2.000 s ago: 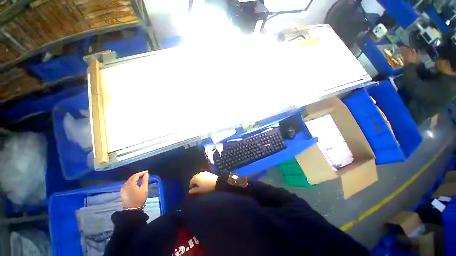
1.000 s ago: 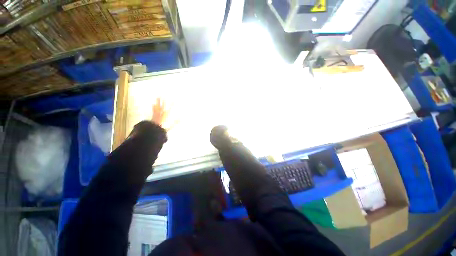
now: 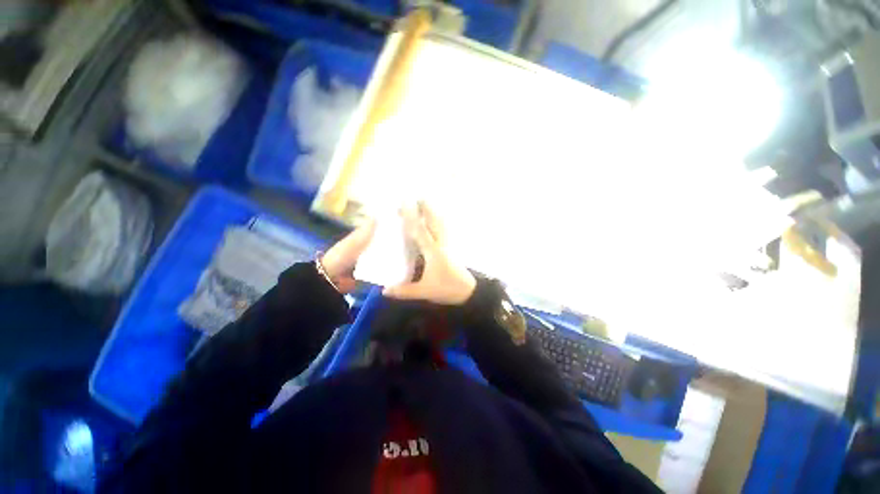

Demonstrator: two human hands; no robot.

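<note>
A small white item, overexposed so its print and edges are unclear, is held upright between my two hands at the near left edge of the white bench. My left hand grips its left side. My right hand is on its right side, fingers curved around it. Below my left arm, a blue tote holds grey-white printed sheets or packs.
A blue bin with translucent white wrapping stands beyond the bench's left end, with crumpled clear bags further left. The keyboard and mouse sit under the bench edge. An open carton with white packets is at lower right.
Both hands have come back from the bench top to its near left edge and now hold a white item. The view has turned left towards the blue tote.
</note>
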